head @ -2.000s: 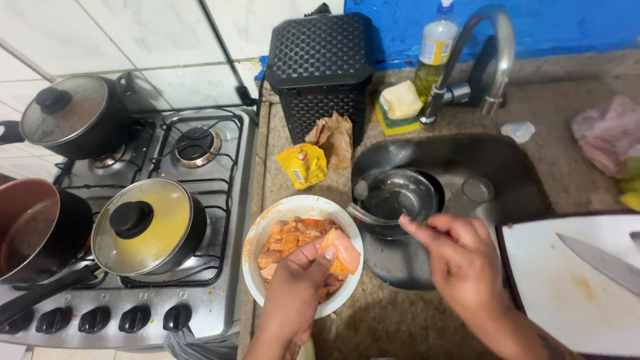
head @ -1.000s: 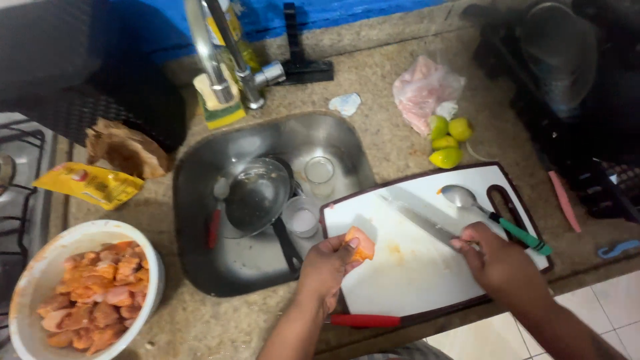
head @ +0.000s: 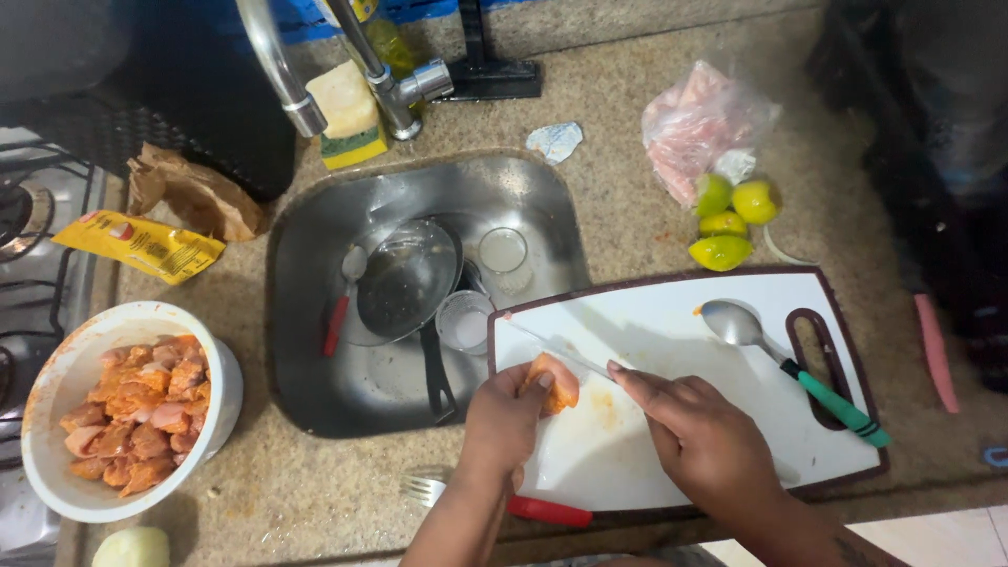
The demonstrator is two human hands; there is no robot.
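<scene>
My left hand [head: 504, 417] pinches a piece of seasoned raw meat [head: 557, 384] over the left part of a white cutting board [head: 669, 315] with a dark rim. A knife is in my right hand [head: 697, 425], its blade [head: 559, 346] slanting up and left just beside the meat; the handle is hidden in the fingers. On the board's right side lies a metal spoon [head: 732, 321] with a green handle. A white tub [head: 228, 394] of seasoned meat chunks [head: 146, 402] stands at the far left.
The steel sink [head: 307, 394] holds a pan [head: 405, 276], glasses and a red-handled spoon [head: 337, 323]. Lime pieces [head: 720, 252] and bagged raw meat [head: 693, 118] lie behind the board. A fork [head: 425, 490] and a red handle [head: 550, 511] are near the front edge.
The view has swung right from the stove. My left hand has carried the meat piece from above the tub to the board. My right hand, empty two seconds ago, now holds the knife beside the meat.
</scene>
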